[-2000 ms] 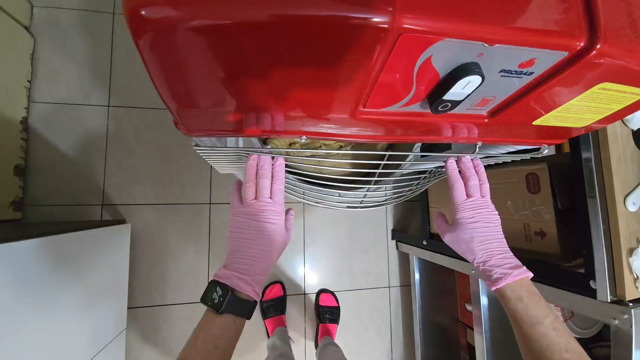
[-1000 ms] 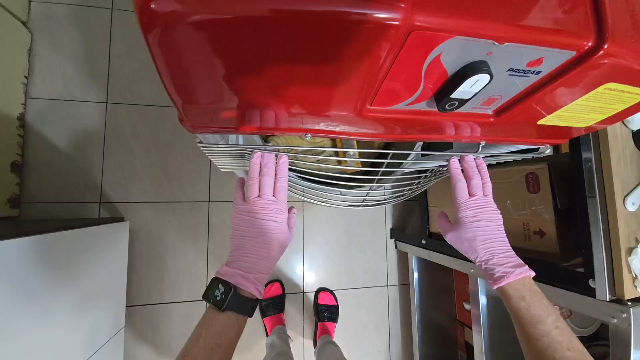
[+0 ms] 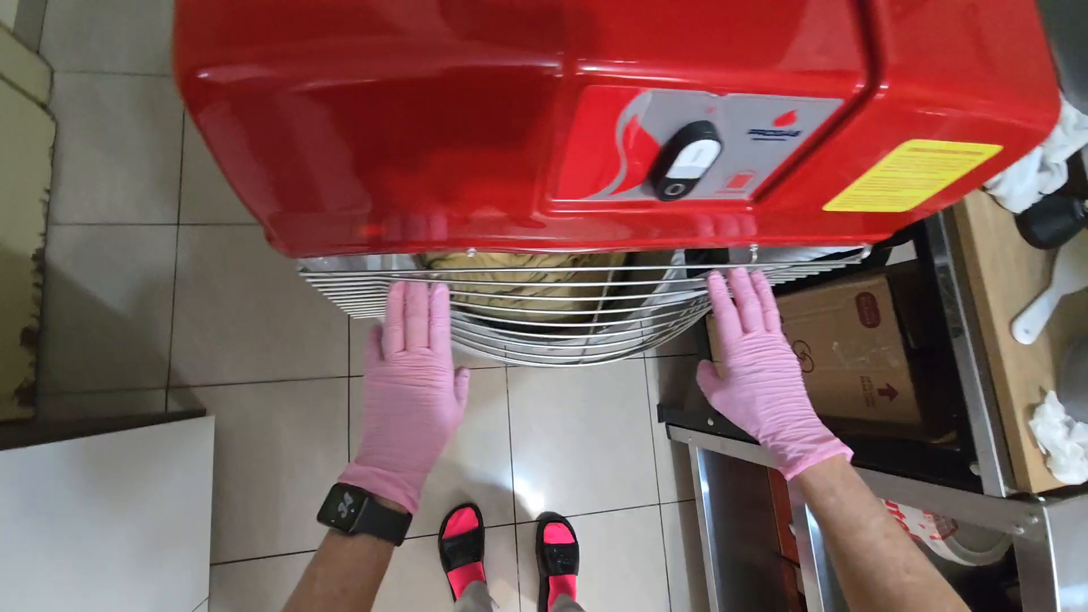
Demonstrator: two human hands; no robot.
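Observation:
A large red Progás dough mixer (image 3: 382, 127) fills the top of the view, with a black switch (image 3: 687, 161) on its front panel. Below its head bulges a curved steel wire guard (image 3: 552, 340); through the wires pale yellowish dough (image 3: 527, 289) shows in the bowl. My left hand (image 3: 410, 382), in a pink glove, rests its straight fingertips against the left part of the guard. On the guard's right part lie the fingertips of my right hand (image 3: 761, 370), gloved the same way. Neither hand is closed around anything.
At right stands a metal-framed shelf (image 3: 850, 472) with a cardboard box (image 3: 850, 353) inside. A wooden worktop (image 3: 986, 280) above it carries a white utensil (image 3: 1054, 293) and crumpled white paper (image 3: 1062, 438). A white panel (image 3: 102, 510) is at lower left, over the tiled floor (image 3: 263, 459).
Both hands stay against the guard. The dough seen through the wires has changed shape and position in the bowl. The view has shifted slightly.

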